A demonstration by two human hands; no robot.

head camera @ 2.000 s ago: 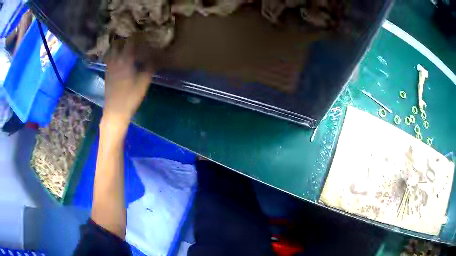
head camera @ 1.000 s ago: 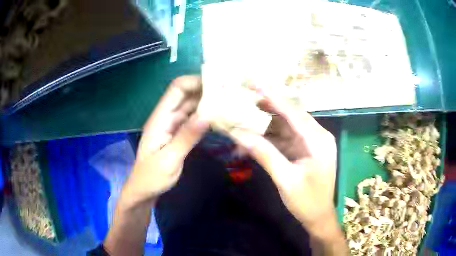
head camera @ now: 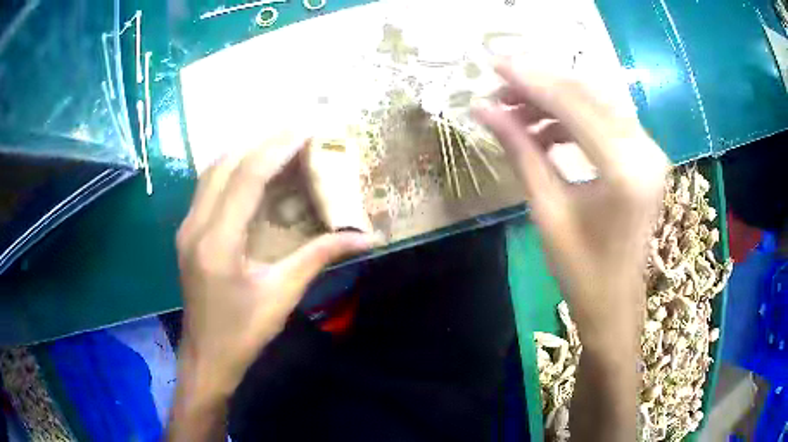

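My left hand (head camera: 233, 250) holds a cream hollow body part (head camera: 339, 186) between thumb and fingers at the near left of the pale work board (head camera: 251, 95). The part stands roughly upright, with a dark opening at its near end. My right hand (head camera: 579, 155) is over the right of the board, blurred, its thumb and fingertips close together near the heads of the sticks. Something small and pale shows in its curled fingers; I cannot tell what. Thin tan sticks (head camera: 462, 160) fan out on the board from a white blob (head camera: 454, 104).
A green tray (head camera: 531, 293) with heaped cream pieces (head camera: 678, 302) is at right, partly behind my right forearm. A plastic-lined box (head camera: 60, 181) is at left, with white sticks (head camera: 147, 112) beside it. Small rings (head camera: 267, 16) lie beyond the board.
The view has shifted right from the box to the board. My hands, together around a pale piece a second ago, are now apart: left on the body part, right over by the sticks.
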